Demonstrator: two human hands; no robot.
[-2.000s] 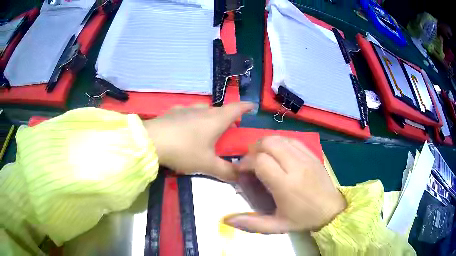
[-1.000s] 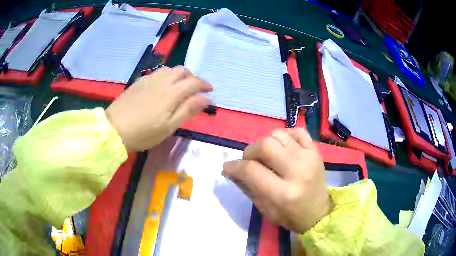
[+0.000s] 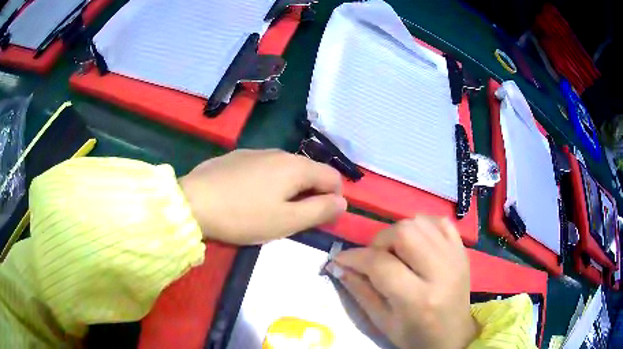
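A display panel [image 3: 270, 290] with a bright white back and black border lies on a red foam tray [image 3: 181, 300]. An orange flex cable [image 3: 298, 332] shows on it at the bottom edge of the picture. My right hand [image 3: 417, 283] is over the panel's top part, with thumb and finger pinched on a small clear or greyish tab [image 3: 333, 252] at the panel's top edge. My left hand [image 3: 266, 196] rests at the tray's top left edge, fingers curled; nothing shows in it, but its fingertips are partly hidden.
Red boards [image 3: 164, 114] with white ribbed sheets [image 3: 386, 102] and black binder clips [image 3: 246, 76] stand behind the tray. A clear plastic bag [image 3: 12, 153] lies far left beside a yellow-edged black strip [image 3: 54, 146]. White paper pieces [image 3: 580, 327] lie at the lower right.
The view has shifted left and closer. My left hand has come down near the panel's top edge. My right hand has moved to that edge, where the small tab now shows at its fingertips.
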